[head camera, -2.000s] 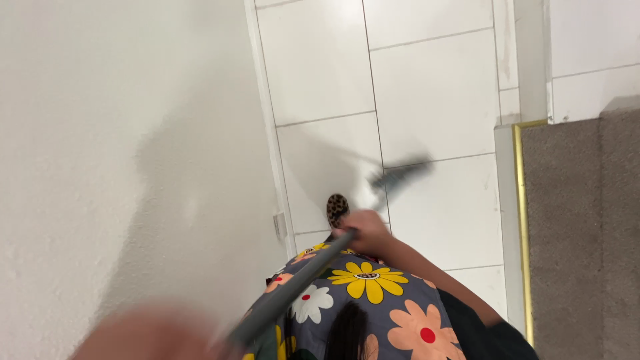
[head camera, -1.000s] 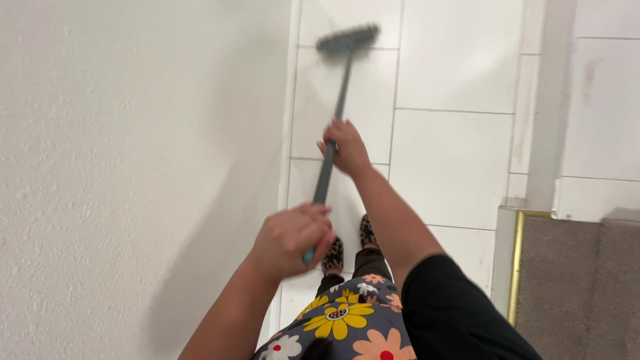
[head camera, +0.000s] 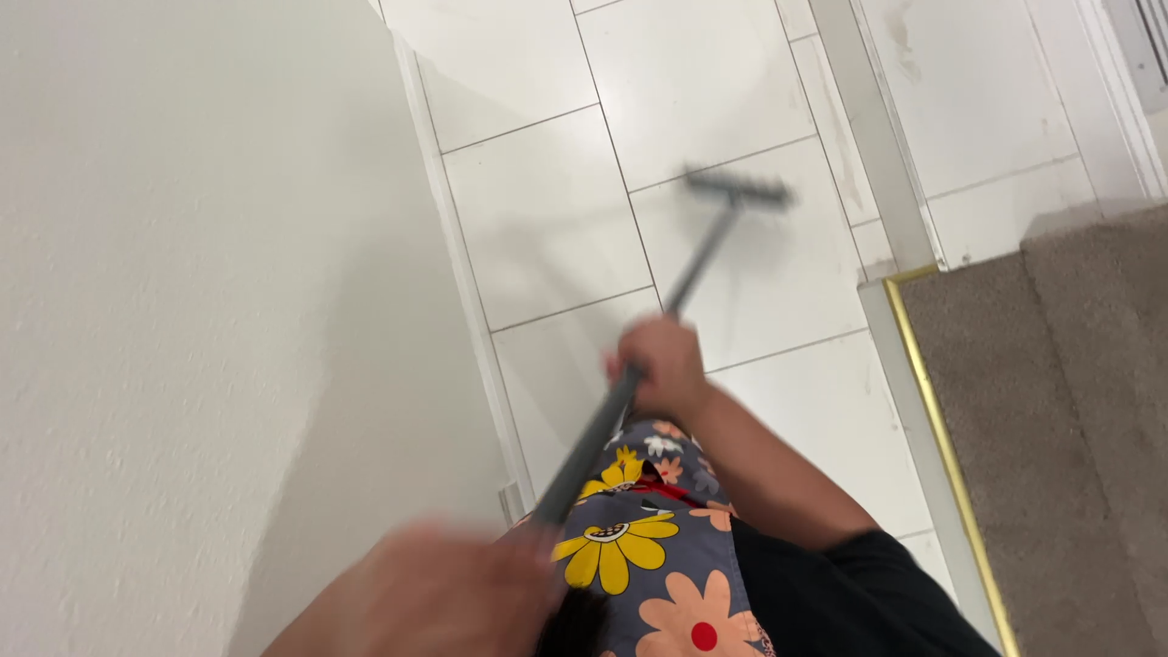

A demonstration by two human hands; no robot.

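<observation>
A grey pole [head camera: 589,449] slants from the bottom centre up to the right, with a dark grey bristled broom head [head camera: 737,189] at its far end, blurred, over the white floor tiles [head camera: 547,219]. Around the middle of the pole my right hand [head camera: 662,363] is closed. My left hand [head camera: 461,593], strongly blurred, grips the pole's upper end close to the camera. Below the pole lies the flowered apron [head camera: 630,538] on my body. Whether the bristles touch the tiles cannot be told.
A white textured wall [head camera: 201,274] with a narrow baseboard [head camera: 461,274] runs along the left. At the right, brown carpet [head camera: 1049,411] borders the tiles behind a gold metal edge strip [head camera: 949,438]. A white low ledge [head camera: 885,137] stands at the upper right.
The broom head has swung from near the wall side to the right side of the tiled strip. Both hands stay on the pole. The view has turned somewhat.
</observation>
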